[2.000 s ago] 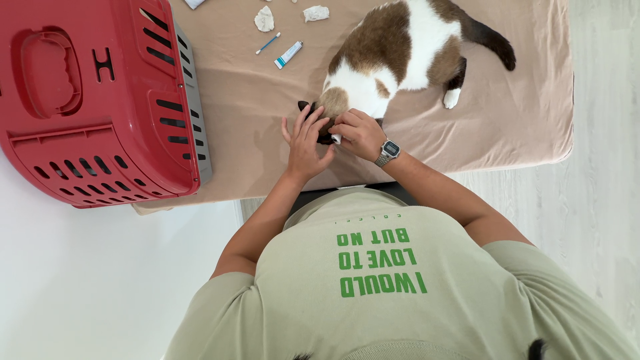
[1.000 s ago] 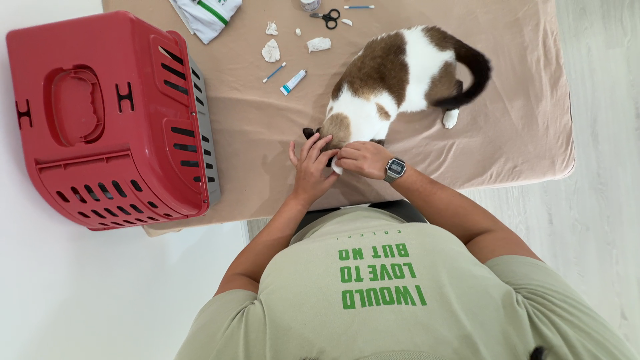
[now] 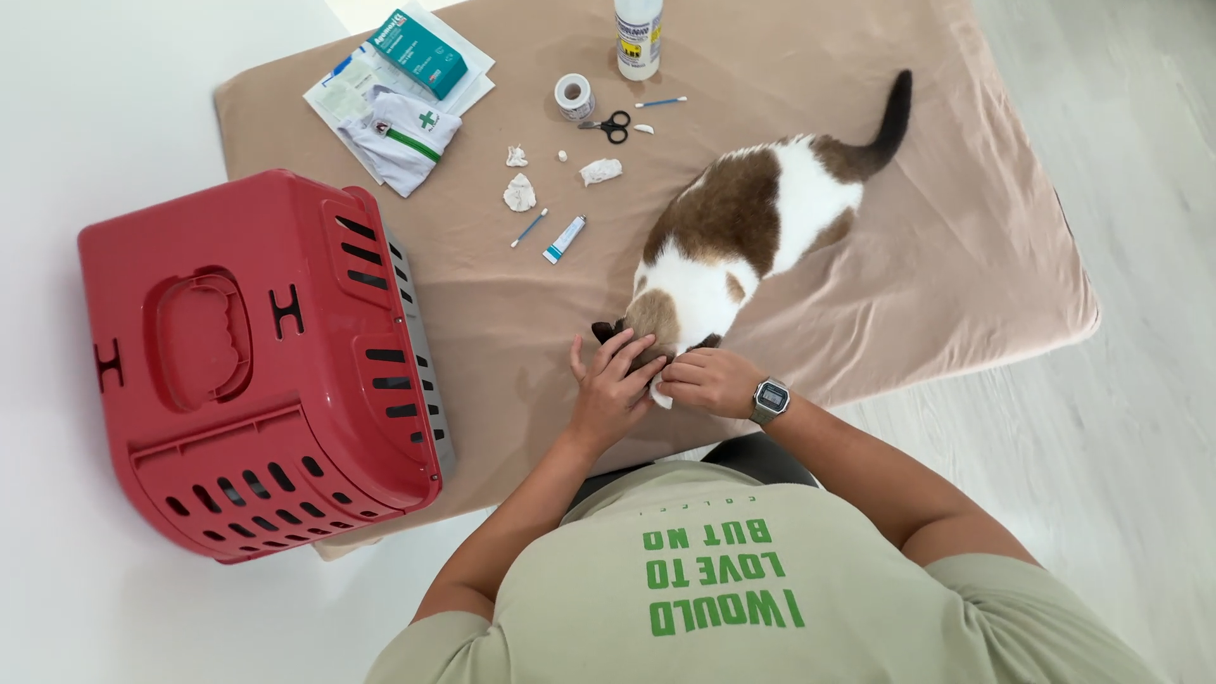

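Observation:
A brown and white cat (image 3: 731, 214) stands on the cloth-covered table, its head low at the near edge and its dark tail raised to the right. My left hand (image 3: 613, 389) lies over the cat's head with spread fingers, beside a dark ear. Bent fingers of my right hand (image 3: 712, 382), with a watch on the wrist, meet at the side of the head. A small white thing (image 3: 660, 392), perhaps a paw or a pad, shows between the hands; what the right fingertips pinch is hidden.
A red pet carrier (image 3: 256, 323) stands at the left. Beyond the cat lie a small tube (image 3: 565, 239), cotton swabs (image 3: 529, 228), crumpled gauze (image 3: 520, 193), scissors (image 3: 608, 125) and a tape roll (image 3: 575, 96). A bottle (image 3: 637, 38), a teal box (image 3: 419, 53) and a white pouch (image 3: 399, 138) are farther back.
The cat's tail has swung outward and up, away from its hind legs. Both hands stay at the cat's head. The view has shifted, showing more of the table's far side.

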